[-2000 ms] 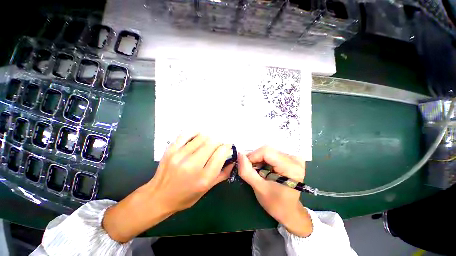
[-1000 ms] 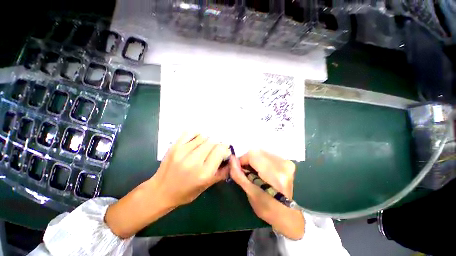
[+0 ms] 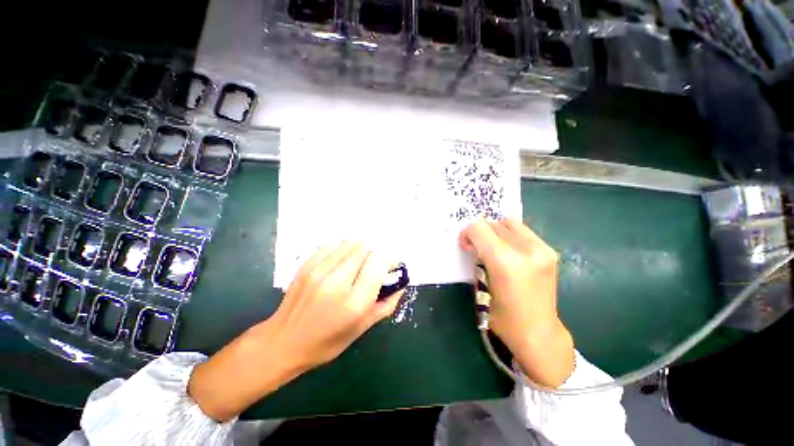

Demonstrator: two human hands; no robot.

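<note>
My left hand (image 3: 326, 296) holds a black watch case frame (image 3: 394, 282) between thumb and fingers, over the near edge of the white sheet (image 3: 348, 183). The frame is partly hidden by the fingers. My right hand (image 3: 522, 292) holds the banded vacuum pen (image 3: 482, 300) with its fingertips over the sheet's right side, just below the dark specks (image 3: 477, 181). The pen's tip is hidden by the hand. The air hose (image 3: 679, 353) runs from the pen's rear to the right.
A clear blister tray (image 3: 193, 207) with black frames lies at left. Stacked blister trays (image 3: 418, 52) stand on a white board (image 3: 531, 131) beyond the sheet. Whitish bits (image 3: 407, 309) lie on the green mat below the sheet. A clear-wrapped block (image 3: 747, 218) is at right.
My right hand and the pen have moved away from the frame, right and up towards the specks. The pen now points more upright. Whitish bits below the frame are uncovered. My left hand still holds the frame.
</note>
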